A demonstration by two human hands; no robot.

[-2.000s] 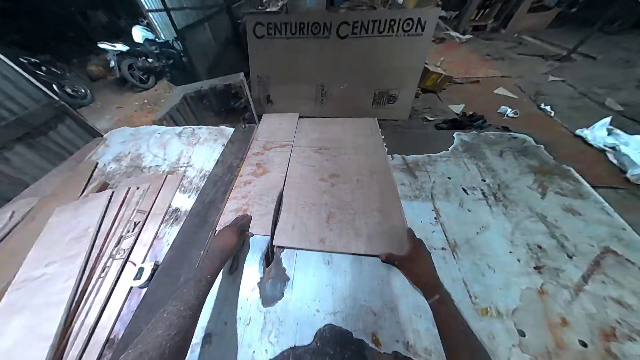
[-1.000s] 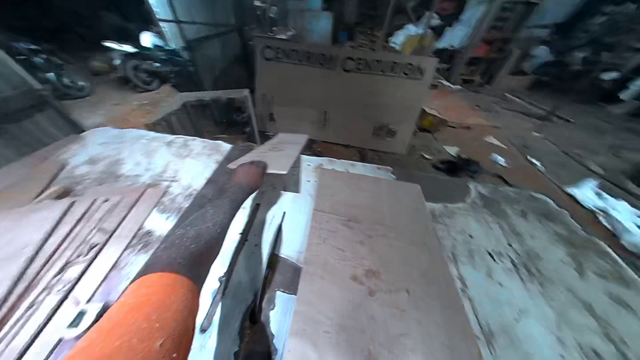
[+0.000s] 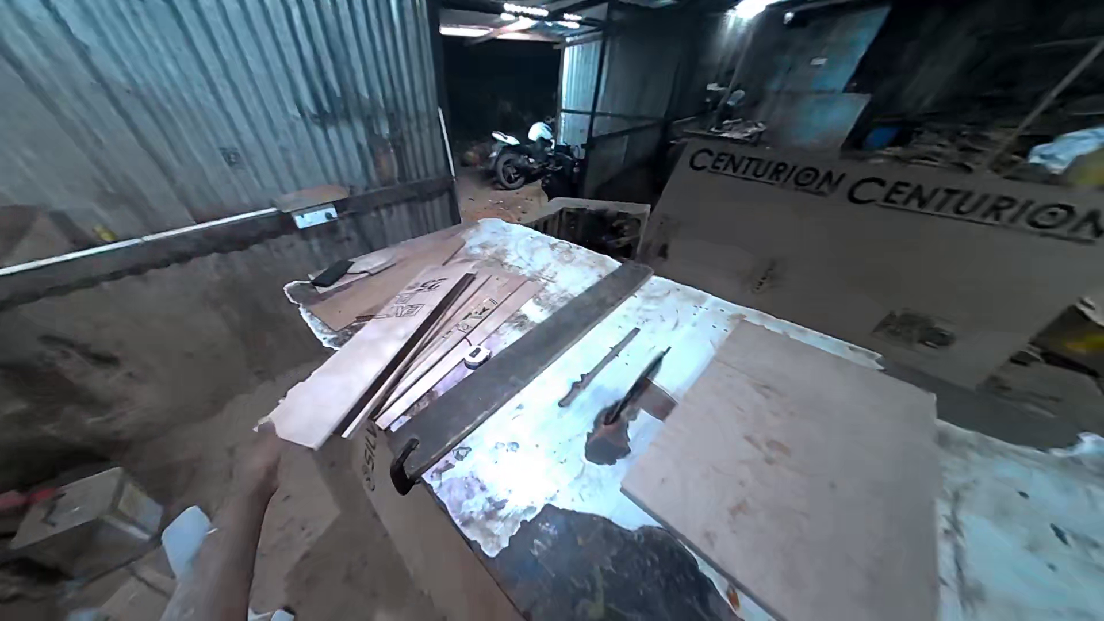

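My left hand (image 3: 266, 444) is at the lower left, blurred, gripping the near corner of a long pale plywood board (image 3: 345, 388) that bears printed marks. That board lies over other narrow plywood strips (image 3: 461, 345) on the bench's left part. A small tape measure (image 3: 476, 355) rests beside the strips. Across the bench runs a long dark straight bar (image 3: 526, 354) with a black handle at its near end. Right of it lie a thin rod-like tool (image 3: 599, 366) and a dark hand tool (image 3: 617, 427). A wide plywood panel (image 3: 802, 474) lies farther right. My right hand is out of view.
A large printed board (image 3: 862, 250) stands behind the bench. A corrugated metal wall (image 3: 216, 112) is at the left, with a motorcycle (image 3: 522, 159) beyond the doorway. A black phone-like object (image 3: 332, 273) lies on the bench's far left. A box (image 3: 86, 517) stands on the floor.
The view has swung left. My left hand has moved from the narrow panel at the bench's middle to the board at the left. My right hand, on the wide panel two seconds ago, has left view.
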